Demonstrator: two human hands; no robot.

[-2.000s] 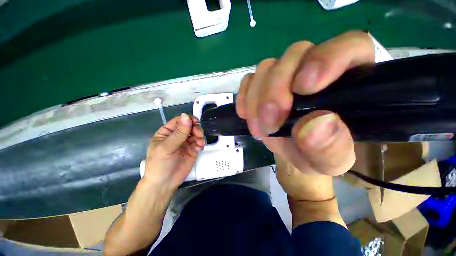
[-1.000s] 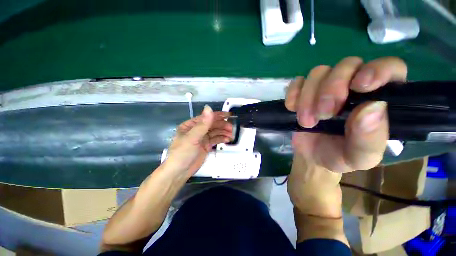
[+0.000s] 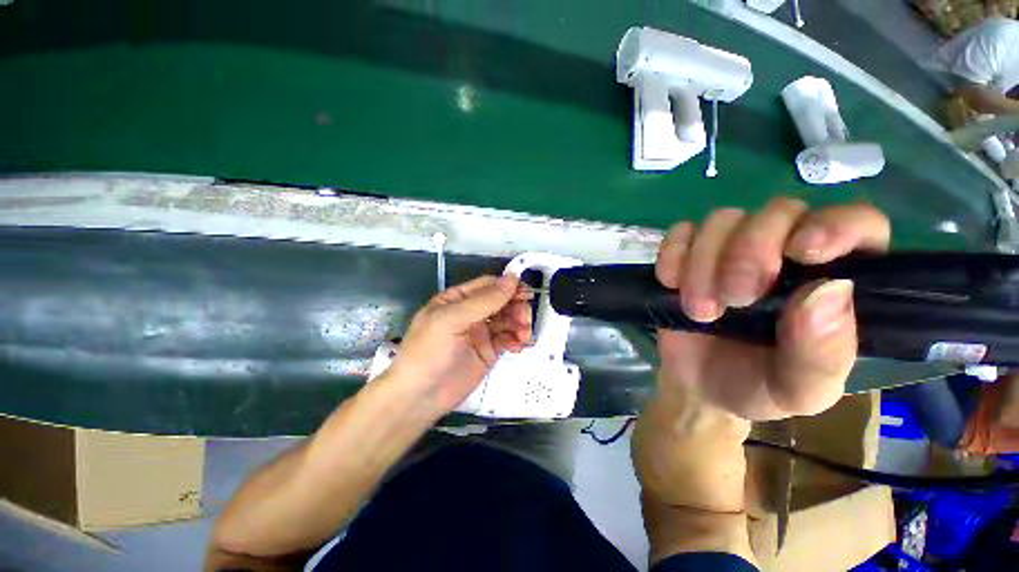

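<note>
My right hand (image 3: pixel 771 307) is closed around the thick black electric screwdriver (image 3: pixel 927 302), which points left. Its thin bit (image 3: pixel 537 291) reaches the fingertips of my left hand (image 3: pixel 469 330). My left thumb and fingers are pinched at the bit's tip; any screw there is too small to tell. Below them a white appliance body (image 3: pixel 536 389) with a looped handle (image 3: pixel 555 324) lies on the dark green ledge (image 3: pixel 201 324). My left hand covers part of the body. A thin white rod (image 3: pixel 440 263) with a round end stands out above my left wrist.
Two white appliance bodies (image 3: pixel 682 73) (image 3: pixel 832 162) lie on the green conveyor belt (image 3: pixel 335 123), beyond the pale metal rail (image 3: pixel 145 201). Brown cartons (image 3: pixel 134 475) and blue plastic things (image 3: pixel 939 508) are below the ledge. A person in a white top (image 3: pixel 989 56) is at upper right.
The view has shifted, and more of the appliance bodies on the belt shows. The screwdriver's tip and my left fingertips stay together over the handle. Both hands keep similar grips.
</note>
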